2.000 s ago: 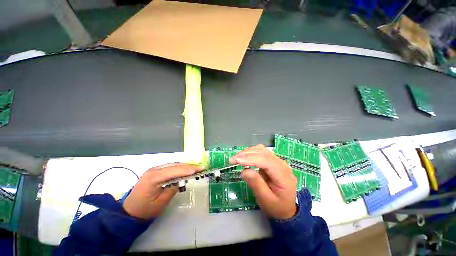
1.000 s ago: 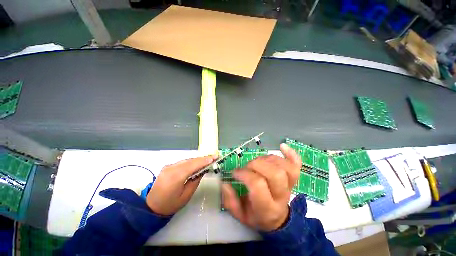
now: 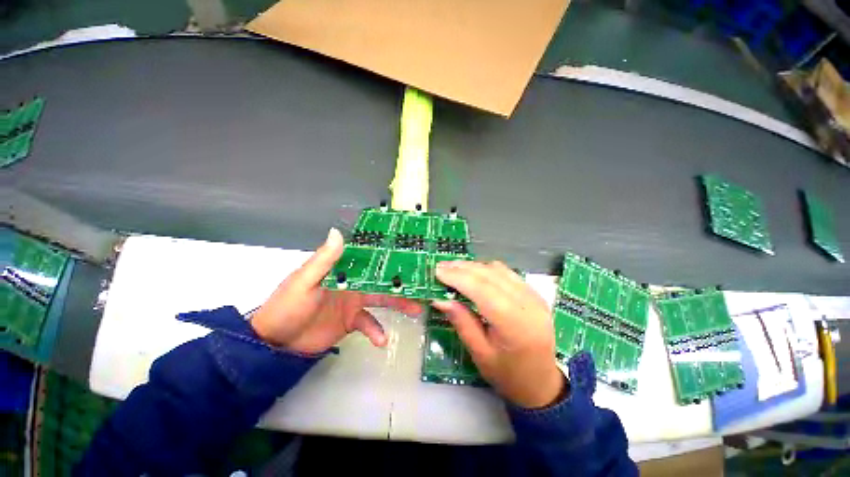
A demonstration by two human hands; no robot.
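Observation:
A green PCB panel [image 3: 403,253] is held up over the bench's back edge, its component face showing. It has a dark band of parts across the middle and black round parts along its top and bottom edges. My left hand [image 3: 312,303] supports it at the left and from below, thumb at its left edge. My right hand [image 3: 499,321] pinches its lower right corner. Another green panel [image 3: 447,356] lies on the bench beneath, partly hidden by my right hand and the held panel.
Two panels [image 3: 601,321] [image 3: 699,345] lie on the white bench [image 3: 186,317] at right, by papers on blue backing [image 3: 772,359]. A yellow strip [image 3: 413,154] crosses the grey belt [image 3: 233,140] below a cardboard sheet [image 3: 429,42]. Panels lie on the belt at right [image 3: 736,214] and far left [image 3: 17,130].
The held panel has turned from nearly edge-on to show its component face. My right hand has taken hold of its right corner. The view has shifted, so the cardboard sits higher.

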